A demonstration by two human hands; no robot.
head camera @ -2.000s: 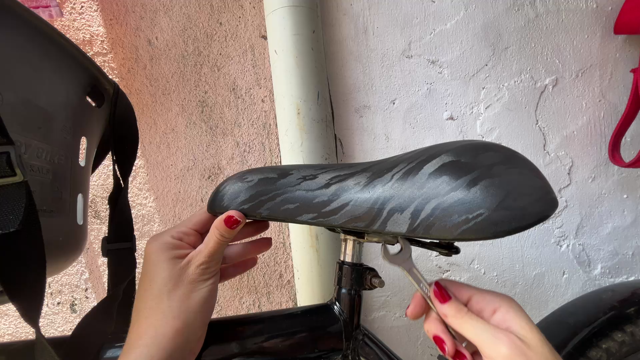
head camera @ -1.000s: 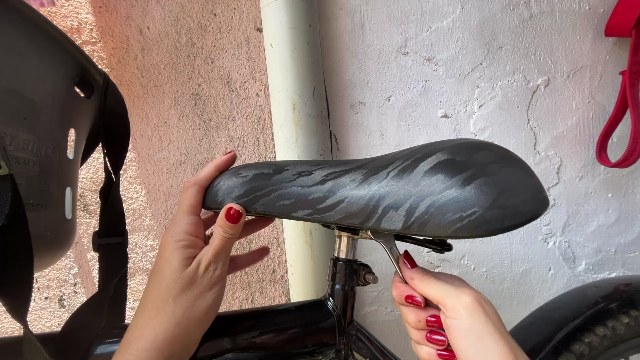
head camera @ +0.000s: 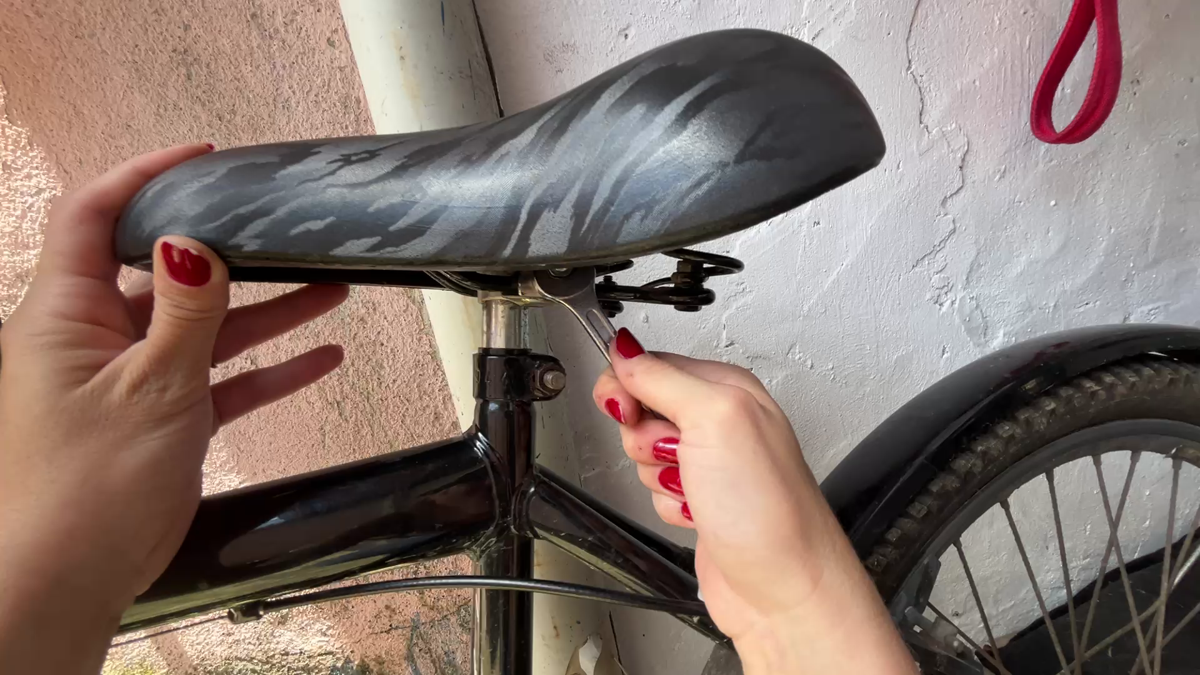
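Observation:
A black and grey bicycle saddle [head camera: 506, 169] sits on a silver seatpost [head camera: 503, 323], its nose at the left and its wide rear tilted up at the right. My left hand [head camera: 141, 375] grips the nose, thumb on the near side, with two fingers spread below. In my right hand [head camera: 722, 450] is a metal open-end wrench [head camera: 581, 305], held by its handle. The wrench's head is at the clamp under the saddle; the nut there is mostly hidden.
Below the saddle are the black bicycle frame [head camera: 356, 516] and the seatpost collar [head camera: 506, 375] with its bolt. A rear wheel with a black fender [head camera: 984, 375] stands at the right. Behind are a pale pipe [head camera: 422, 75], a rough wall [head camera: 797, 281] and a hanging red strap [head camera: 1106, 75].
My left hand has closed around the saddle's nose. The wrench's head has moved up against the clamp, and the saddle's rear is tilted higher. The view is now closer.

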